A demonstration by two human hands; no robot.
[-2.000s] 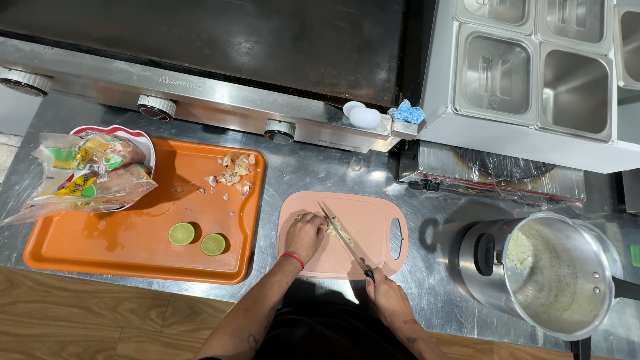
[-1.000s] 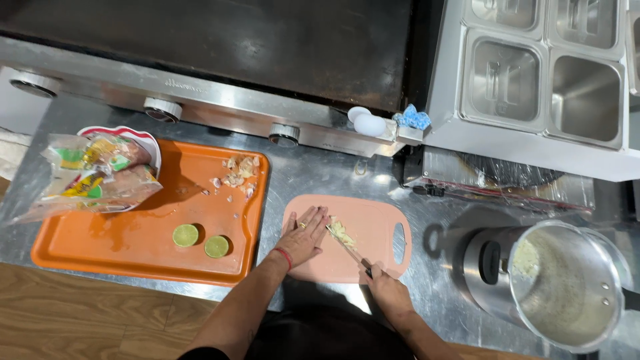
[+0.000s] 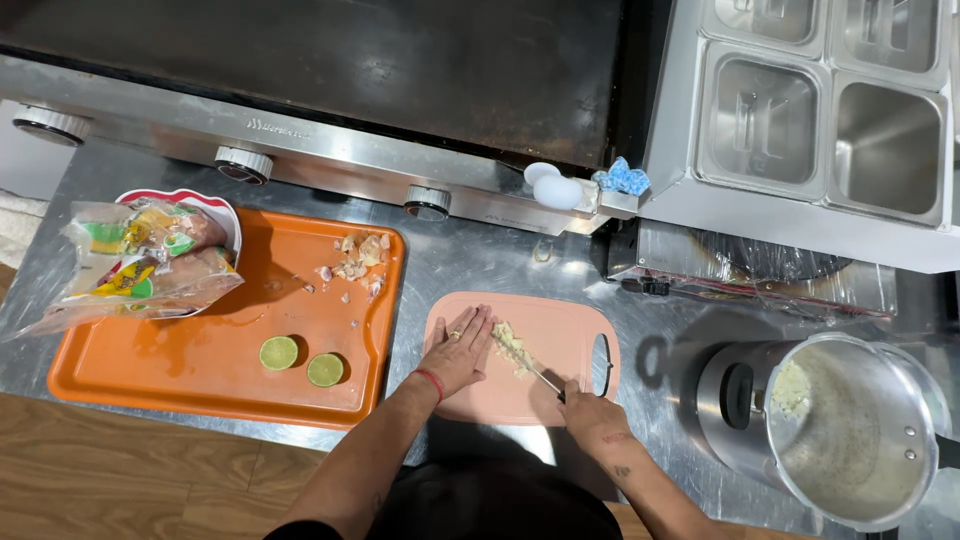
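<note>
My right hand [image 3: 592, 416] grips the dark handle of a kitchen knife [image 3: 534, 368], its blade lying among chopped pale pieces, probably garlic [image 3: 513, 346]. These rest on a pink cutting board [image 3: 517, 409] with a handle slot at its right end. My left hand [image 3: 461, 349], with a ring and a red wrist string, lies flat on the board's left part, just left of the pieces, fingers extended. Whether its fingertips touch the blade's tip is unclear.
Left, an orange tray [image 3: 225, 401] holds lime halves [image 3: 325, 370], peelings [image 3: 364, 259] and a bowl [image 3: 234, 225] bearing bagged meat [image 3: 180, 244]. Right stands a metal pot [image 3: 855, 442] with pale bits inside. A griddle [image 3: 337, 60], wrapped burner [image 3: 757, 270] and steel containers [image 3: 885, 150] stand behind.
My left hand, bent close beside the blade two seconds ago, now lies flat with extended fingers left of the pieces. The knife's blade has moved; the right hand still holds it.
</note>
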